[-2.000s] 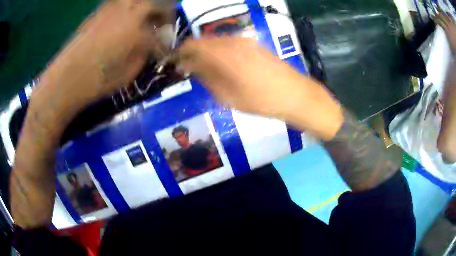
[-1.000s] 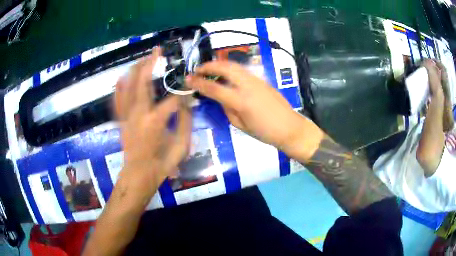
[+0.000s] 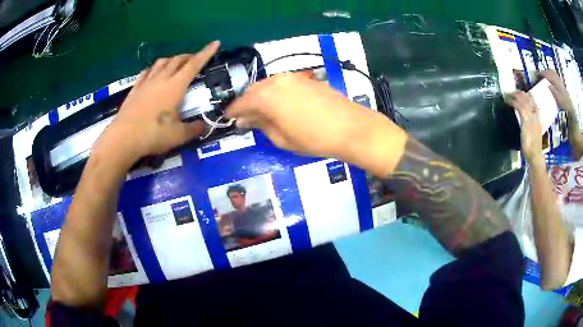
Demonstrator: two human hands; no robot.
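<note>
The black housing [image 3: 45,142] lies open side up on the printed sheet [image 3: 167,223], slanting up to the right. A silver-white inner strip [image 3: 80,144] runs along its middle. My left hand [image 3: 156,108] lies over the housing, fingers spread across it, thumb near the wires. My right hand [image 3: 275,112] is at the right end, fingertips pinched at the white wires [image 3: 212,121]. The wiring compartment [image 3: 220,80] shows white leads and dark parts. The black power cord [image 3: 294,56] runs from this end to the right.
A dark glossy surface [image 3: 435,96] lies to the right, with bundled black cable [image 3: 383,96] at its edge. A coworker's hands [image 3: 534,112] hold a white piece at far right. The green belt [image 3: 275,22] runs behind. A red bin [image 3: 120,300] shows below.
My left hand has moved up and left onto the housing. My right hand has stayed by the wires, its fingertips now closed at them. The white wire loop has changed shape.
</note>
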